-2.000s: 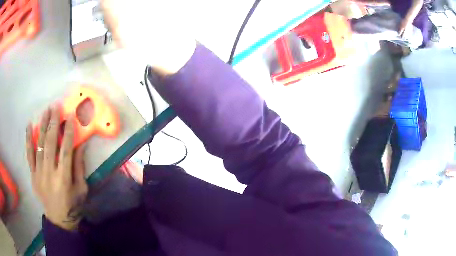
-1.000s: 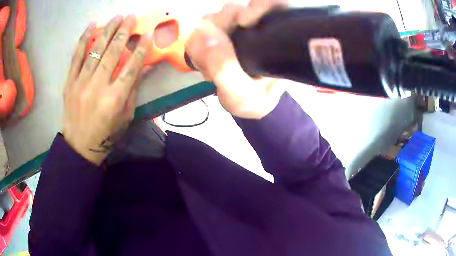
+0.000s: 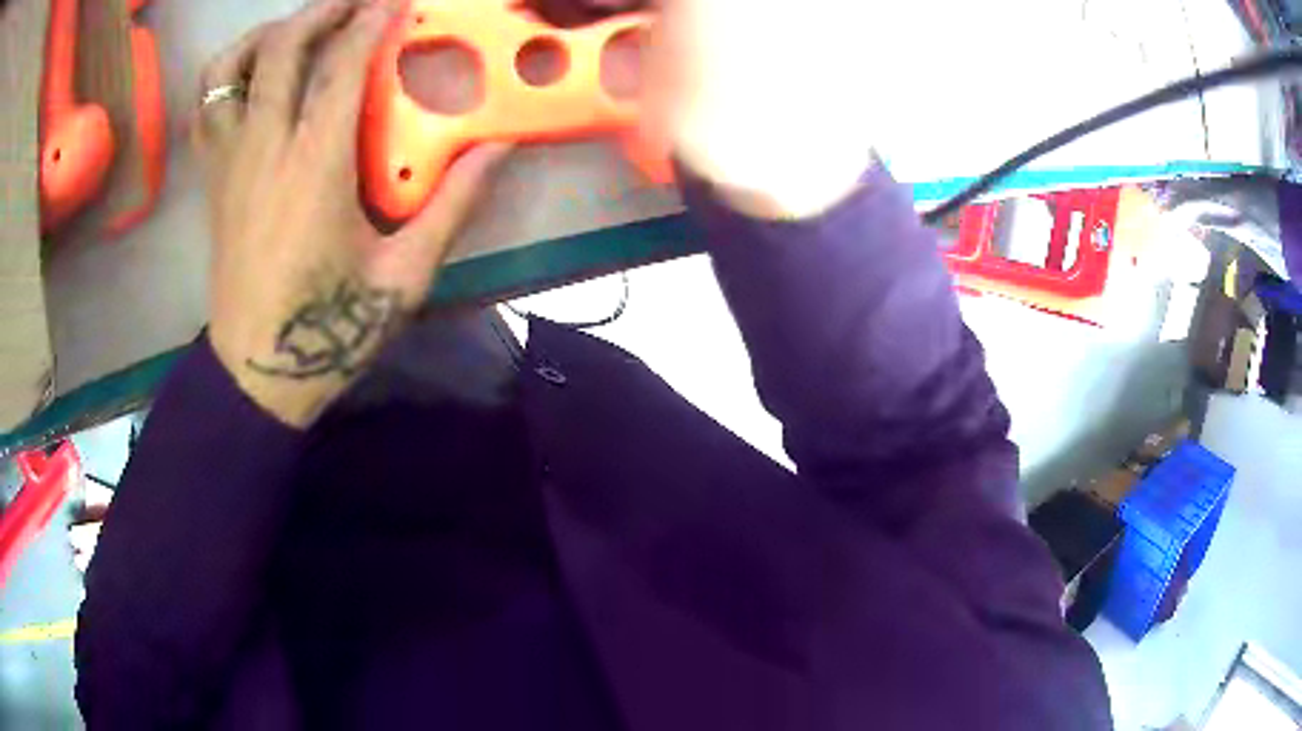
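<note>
An orange plastic housing (image 3: 500, 107) lies at the green-edged bench front, at the top of the view. It shows several openings and small holes. My left hand (image 3: 307, 186) grips its left lobe, with the thumb along the lower edge. My right hand (image 3: 757, 107) is at the housing's right end, washed out by glare. Its fingers and anything in them cannot be made out. A dark shape shows at the housing's top edge, cut off by the frame.
More orange housings (image 3: 83, 157) stand at the far left beside brown cardboard (image 3: 22, 243). A black cable (image 3: 1099, 129) crosses the upper right. Red stools (image 3: 1050, 243) stand beyond the bench. A blue crate (image 3: 1171, 536) and a black crate (image 3: 1074, 543) are on the floor at right.
The large black screwdriver body has left view, and a cable now shows at right. My left hand has shifted to the housing's left lobe. The housing shows more fully, with its right end by my right hand.
</note>
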